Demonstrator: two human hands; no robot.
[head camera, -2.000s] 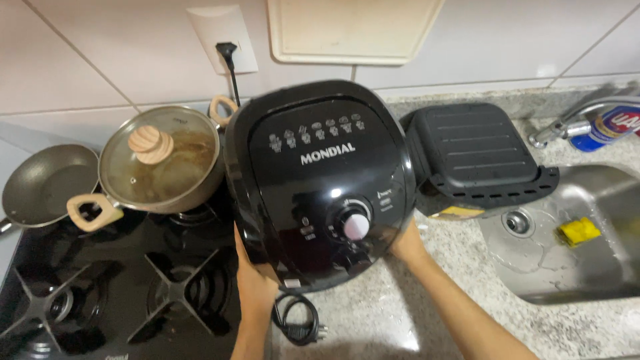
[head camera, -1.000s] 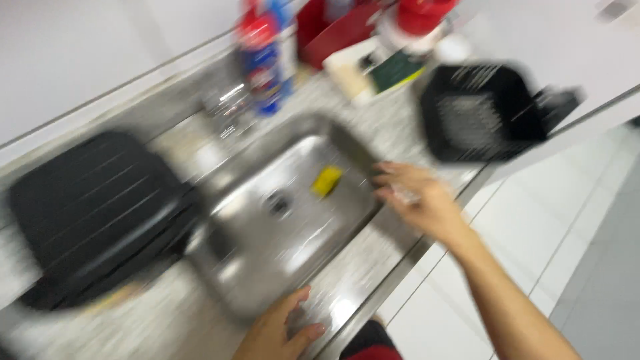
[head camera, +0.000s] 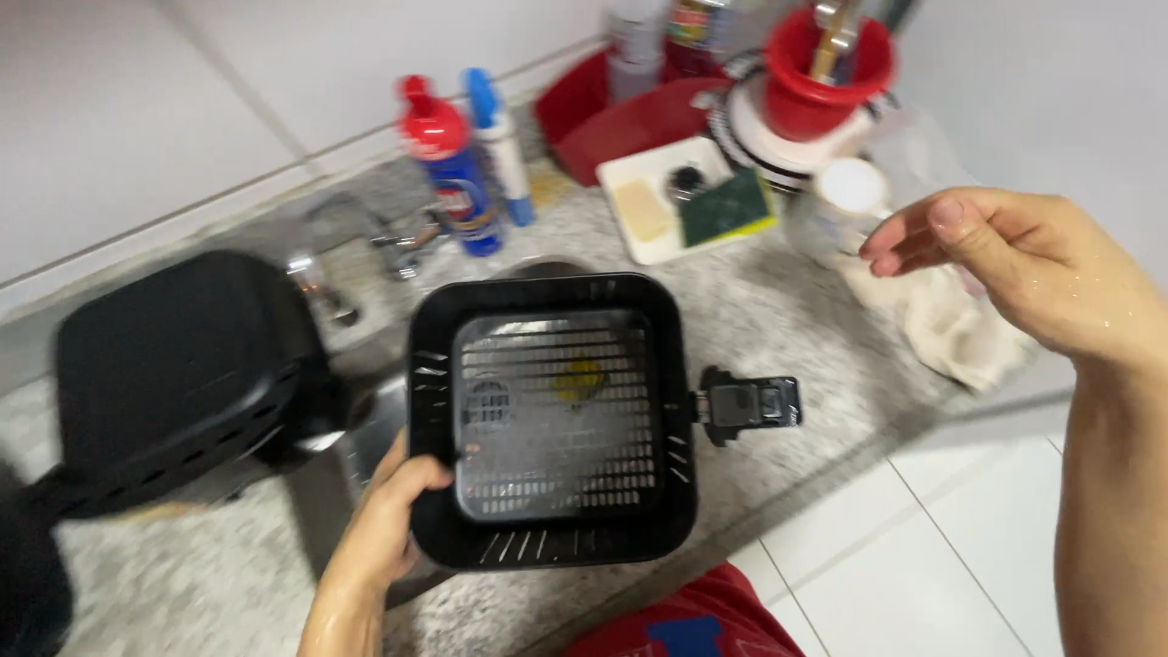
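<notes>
My left hand (head camera: 388, 516) grips the left wall of a black air fryer basket (head camera: 552, 538), with the thumb over its rim. The basket is held over the steel sink, its slotted bottom facing me and its handle (head camera: 753, 403) pointing right. Through the slots a yellow sponge (head camera: 579, 379) shows in the sink. My right hand (head camera: 1013, 265) is raised at the right, wet with drops, fingers slightly curled and holding nothing. Below and behind its fingertips lies a pale cloth (head camera: 958, 324) on the counter.
A black air fryer drawer (head camera: 173, 374) sits upside down left of the sink. Behind stand a blue spray can (head camera: 456, 196), a blue-capped bottle (head camera: 502, 151), a white tray (head camera: 625, 228) with a green scouring sponge (head camera: 725, 210), and a red utensil pot (head camera: 826, 82).
The basket was on the counter right of the sink; now my left hand holds it over the sink. My right hand has risen to the right. Earlier, both hands held the air fryer body.
</notes>
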